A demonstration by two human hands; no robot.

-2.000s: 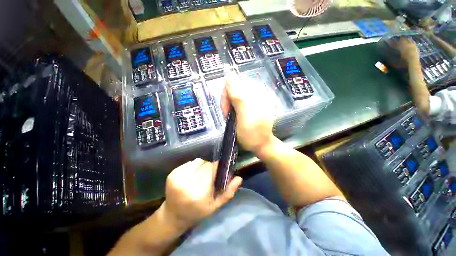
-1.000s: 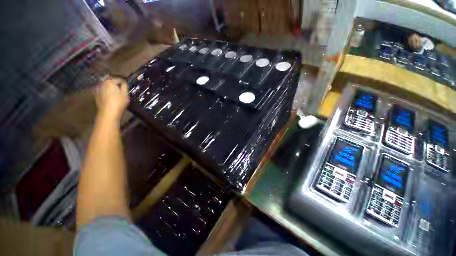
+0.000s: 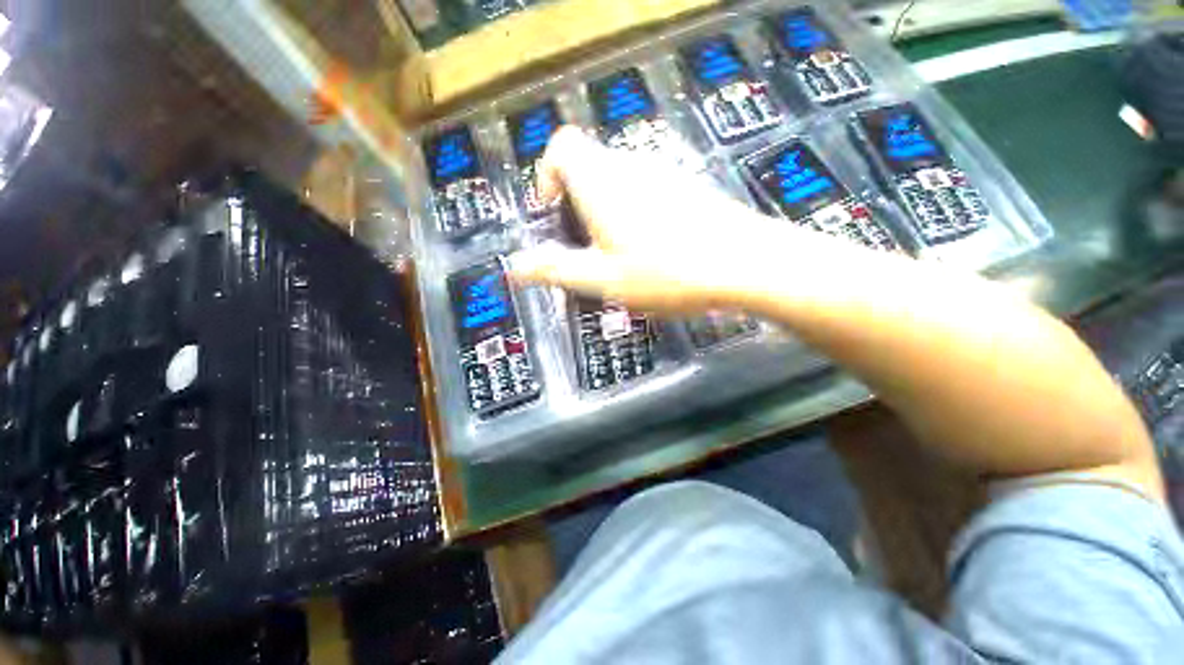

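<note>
A clear blister tray (image 3: 499, 439) holds keypad phones with blue screens in two rows. My right hand (image 3: 623, 227) reaches in from the right over the tray, palm down, thumb and index finger apart above the left-centre pockets. It partly covers a lower-row phone (image 3: 616, 348), whose keypad shows below the hand. Another phone (image 3: 495, 340) lies in the lower-left pocket. A dark patch shows between the thumb and finger; whether the hand grips something is unclear. My left hand is out of the picture.
A tall stack of glossy black trays (image 3: 325, 377) stands at the left, with white round spots on top. A yellow-brown ledge (image 3: 532, 59) runs behind the clear tray. The green bench (image 3: 1039, 130) extends to the right. A blue item (image 3: 1097, 13) is at the upper right.
The view has turned from the black stack back to the clear tray. The left hand has left the picture, and the right hand is over the tray. The black slab held earlier is not visible.
</note>
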